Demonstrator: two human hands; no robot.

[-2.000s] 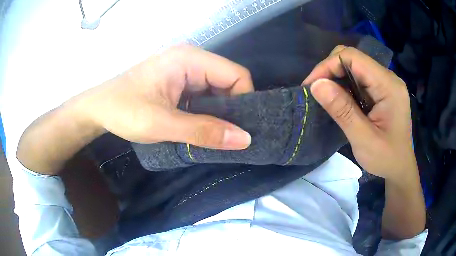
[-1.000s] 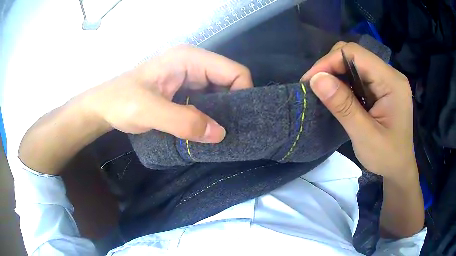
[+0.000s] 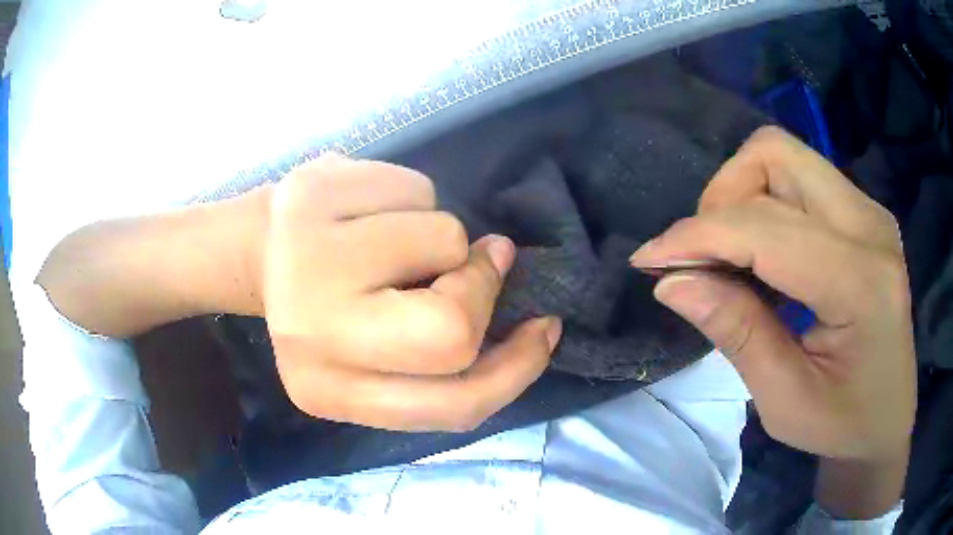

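Observation:
My left hand (image 3: 387, 303) is closed on a bunched part of the dark grey garment piece (image 3: 585, 303) over my lap. My right hand (image 3: 805, 282) holds the small dark thread snips (image 3: 690, 268) between thumb and index finger, with the tips pointing left. The snips are apart from the cloth in my left hand. A small bit of yellow thread (image 3: 643, 374) shows at the cloth's lower edge. Most of the snips is hidden in my right hand.
The white table (image 3: 157, 115) curves across the upper left, with a tape measure (image 3: 460, 90) along its edge. A small pale object (image 3: 242, 9) lies near the top. Blue material (image 3: 799, 117) and piled dark cloth (image 3: 925, 157) are at the right.
My left hand has turned over and bunched the cloth, so the band with yellow stitching no longer shows flat. My right hand has let go of the cloth and now has the snips at its fingertips.

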